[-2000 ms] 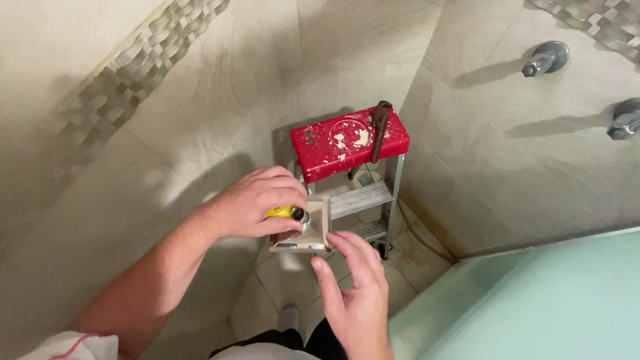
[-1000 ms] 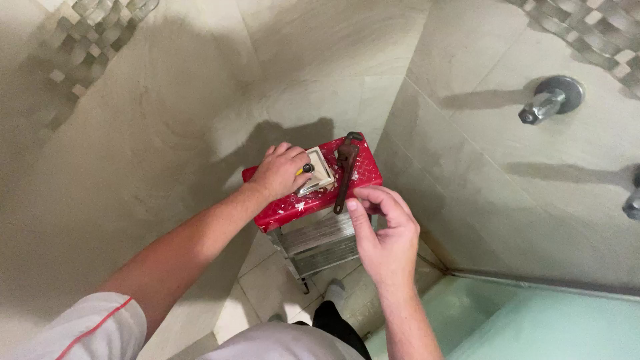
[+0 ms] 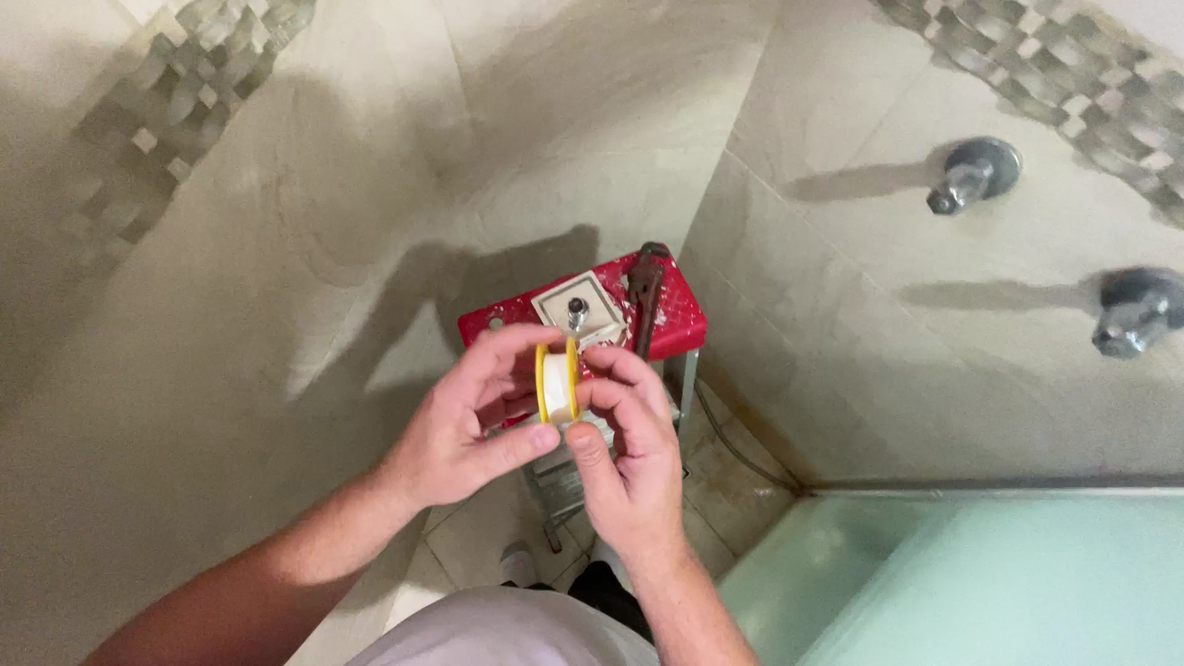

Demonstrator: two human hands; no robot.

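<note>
A yellow spool of white thread seal tape (image 3: 558,381) is held between my left hand (image 3: 472,425) and my right hand (image 3: 629,444), gripped by the fingertips of both. Just beyond the spool, a square light-coloured drain piece or fitting (image 3: 601,319) with a small metal part (image 3: 577,312) on it lies on the red top of a stepladder (image 3: 684,314). A rusty pipe wrench (image 3: 646,296) rests beside the square piece on that same paint-spattered top.
Two metal valve stems (image 3: 971,176) (image 3: 1133,310) stick out of the tiled wall at the right. Frosted greenish glass (image 3: 999,573) fills the lower right. A thin hose or cable (image 3: 740,444) runs along the wall's foot. My feet are below the ladder.
The square piece, in my left hand two seconds ago, now lies released on the ladder's top. My hands have come together around the yellow spool.
</note>
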